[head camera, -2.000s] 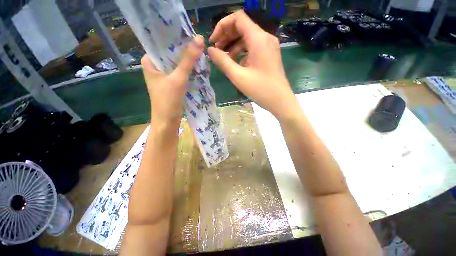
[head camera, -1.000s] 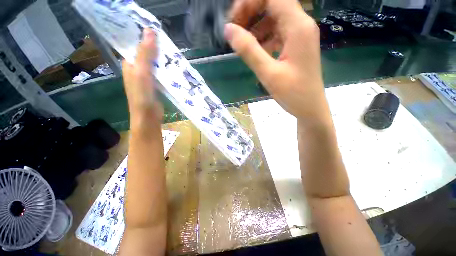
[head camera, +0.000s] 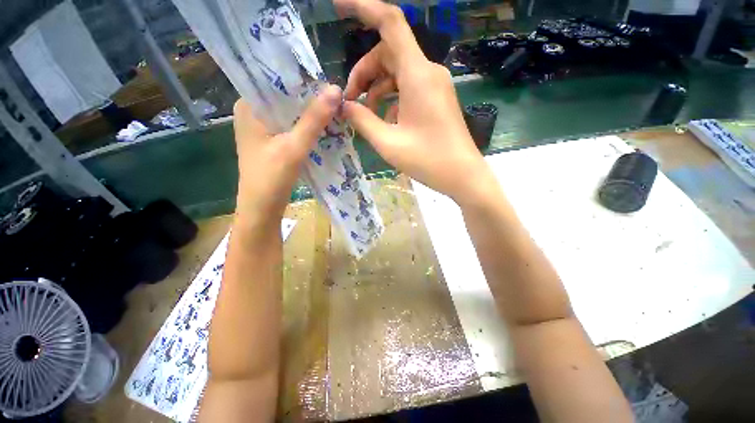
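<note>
My left hand (head camera: 286, 149) holds a long white sticker strip (head camera: 345, 194) with small black and blue marks, its thumb across the front. The strip hangs tilted, its top cut off by the frame edge. My right hand (head camera: 406, 116) is at the strip's right edge, its thumb and index finger pinched together beside my left thumb. Whether a small sticker is between those fingertips cannot be seen. A black cylindrical housing (head camera: 627, 182) lies on its side on the white board at the right.
A white board (head camera: 571, 273) lies at right, shiny film (head camera: 397, 330) at centre. A sticker sheet (head camera: 178, 355) and fan (head camera: 37, 347) are at left, dark housings (head camera: 124, 240) behind. The green conveyor (head camera: 546, 116) carries black cylinders (head camera: 480, 124). More sticker sheets (head camera: 724, 144) lie far right.
My right hand has come back left and down to the strip's edge from one second ago. The strip has swung more upright. A black cylinder now shows on the conveyor behind my right wrist.
</note>
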